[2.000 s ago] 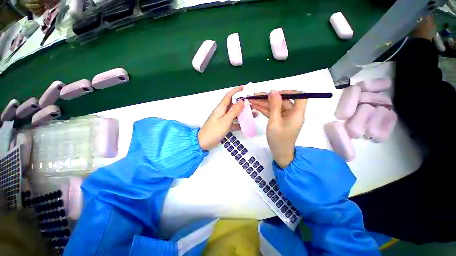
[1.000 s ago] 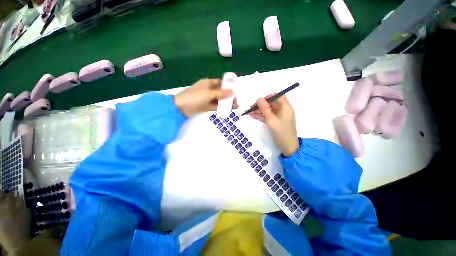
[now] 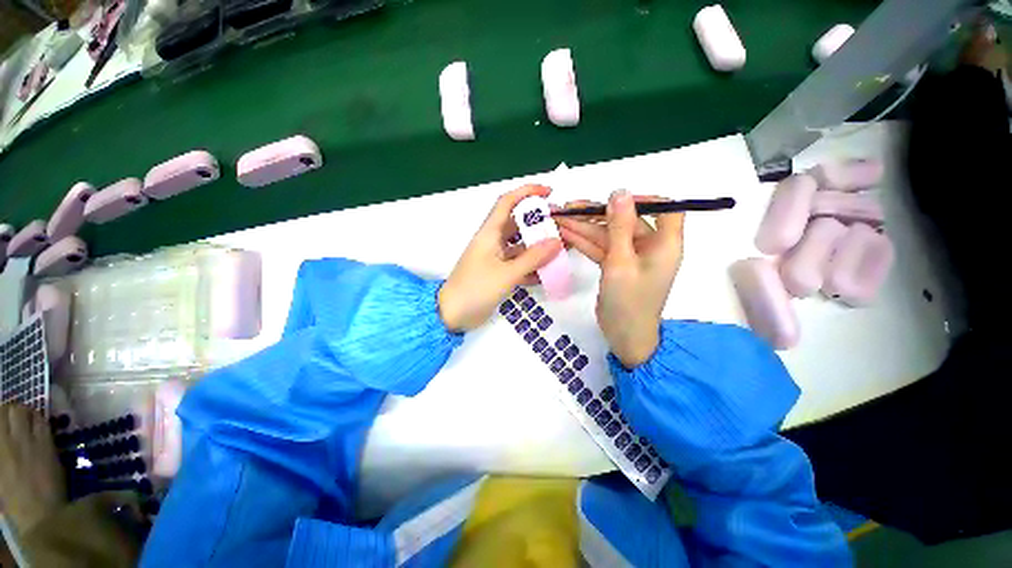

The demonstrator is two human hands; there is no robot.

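Note:
My left hand (image 3: 488,272) holds a pink housing (image 3: 552,270) upright above the white bench, its end facing up. A dark label (image 3: 534,217) with light marks lies at that end. My right hand (image 3: 636,272) holds the black tweezers (image 3: 677,206) nearly level, with the tip at the label. Whether the tip touches the label is too small to tell. The label sheet (image 3: 587,408) lies slanted below my hands, with rows of dark labels and some gaps.
A pile of pink housings (image 3: 813,246) lies at right beside a slanted grey post (image 3: 854,83). The green belt (image 3: 366,111) carries spaced housings. A clear blister tray (image 3: 144,316) is at left. Another person's hand (image 3: 28,466) is at lower left, a dark sleeve (image 3: 965,222) at right.
The housing has moved from over the label sheet's top end, away from the sheet. The tweezers have swung level to its end, where a dark label now shows. Housings on the belt have shifted left.

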